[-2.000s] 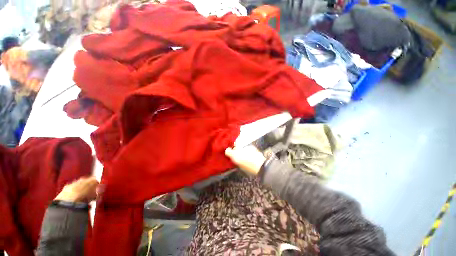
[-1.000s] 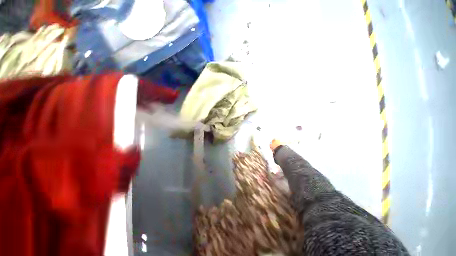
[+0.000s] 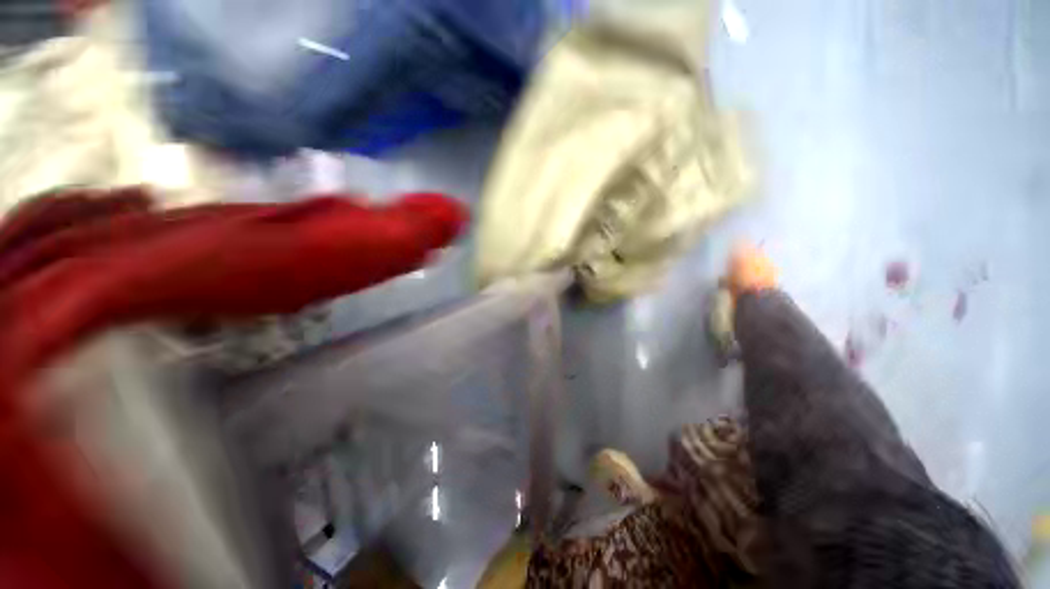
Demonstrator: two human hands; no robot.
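Note:
The frame is blurred. Red garments (image 3: 207, 259) lie on the white table (image 3: 144, 426) at the left, with one red sleeve-like piece reaching right past the table's edge. My right hand (image 3: 751, 270) is small and blurred, out over the floor at the end of its dark sleeve, away from the red cloth. Its fingers and anything in them cannot be made out. My left hand is not in the picture.
A khaki cloth heap (image 3: 610, 150) sits beside the table frame (image 3: 403, 345). Blue and denim cloth (image 3: 345, 69) is at the top. The grey floor (image 3: 898, 150) spreads at the right. My patterned apron (image 3: 645, 535) is at the bottom.
The view has swung right and down from the red heap towards the floor. My right hand has left the red garment, and my left hand has gone out of view.

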